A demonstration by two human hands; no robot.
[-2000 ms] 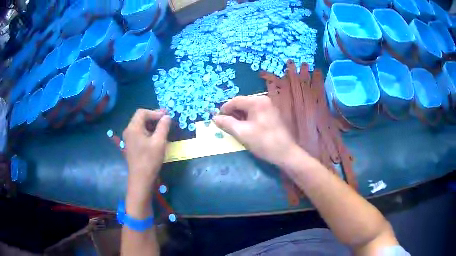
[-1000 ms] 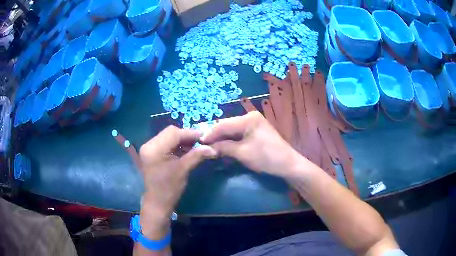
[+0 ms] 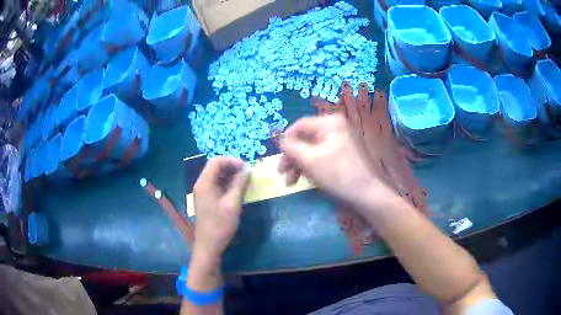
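Observation:
My left hand (image 3: pixel 219 200) is over the left part of the black sheet with a pale yellow band (image 3: pixel 264 189), its fingertips close together. My right hand (image 3: pixel 323 151) is blurred, over the right part of the sheet, fingers curled. What either hand holds is too small or hidden to tell. Loose light-blue button fasteners (image 3: pixel 230 125) lie just behind the hands. A pile of brown handle straps (image 3: pixel 375 135) lies right of the sheet, partly under my right forearm. One strap (image 3: pixel 170 210) with two blue fasteners at its end lies partly behind my left hand.
A large fastener heap (image 3: pixel 295 55) lies farther back, before a cardboard box (image 3: pixel 237 24). Blue baskets stand in rows at left (image 3: pixel 114 126) and right (image 3: pixel 421 104). A white scrap (image 3: pixel 460 224) lies near the table edge (image 3: pixel 289 266). Fabric shows at bottom left (image 3: pixel 43 295).
My hands, together a second ago, have moved apart, the right one to the right. The pale band shows between them again. The view has shifted slightly.

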